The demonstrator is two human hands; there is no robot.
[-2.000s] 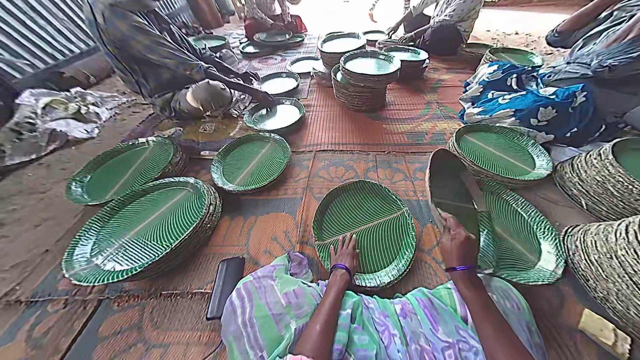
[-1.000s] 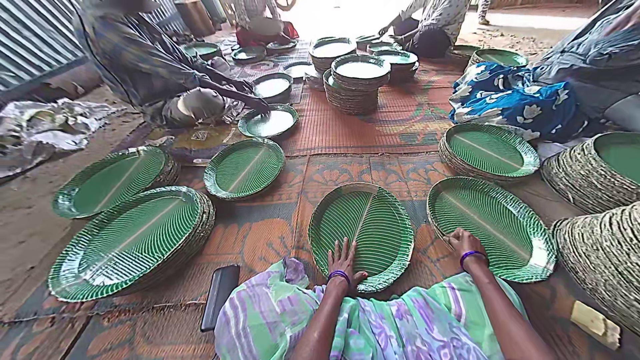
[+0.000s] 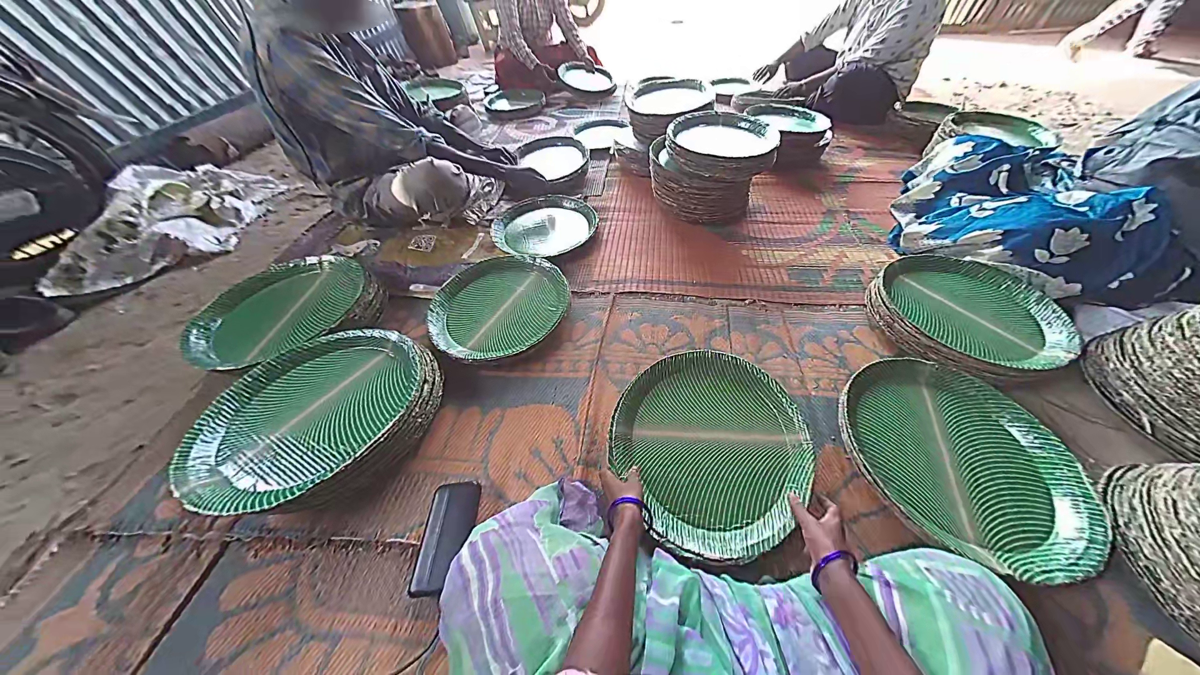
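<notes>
Both my hands hold the rim of a round green plate with a leaf pattern (image 3: 712, 455) in front of my lap. My left hand (image 3: 622, 489) grips its lower left edge, and my right hand (image 3: 819, 525) its lower right edge. The plate's pale midrib line runs crosswise. Just to the right lies another green leaf-pattern plate (image 3: 975, 469), with a stack of such plates (image 3: 980, 314) beyond it. On the left are a large stack of green plates (image 3: 305, 422), a second stack (image 3: 281, 314) and a green plate (image 3: 499, 307) nearer the middle.
A dark flat case (image 3: 445, 539) lies by my left knee on the patterned mat (image 3: 525, 450). Tall plate stacks (image 3: 1158, 375) stand at the far right. Ahead are more stacks (image 3: 703, 192); a person (image 3: 375, 141) sits at the left, others further back and at the right.
My right hand has left the plate at the right and come to the middle plate. That plate has turned, its midrib line now lying crosswise. My left hand has moved to its lower left rim.
</notes>
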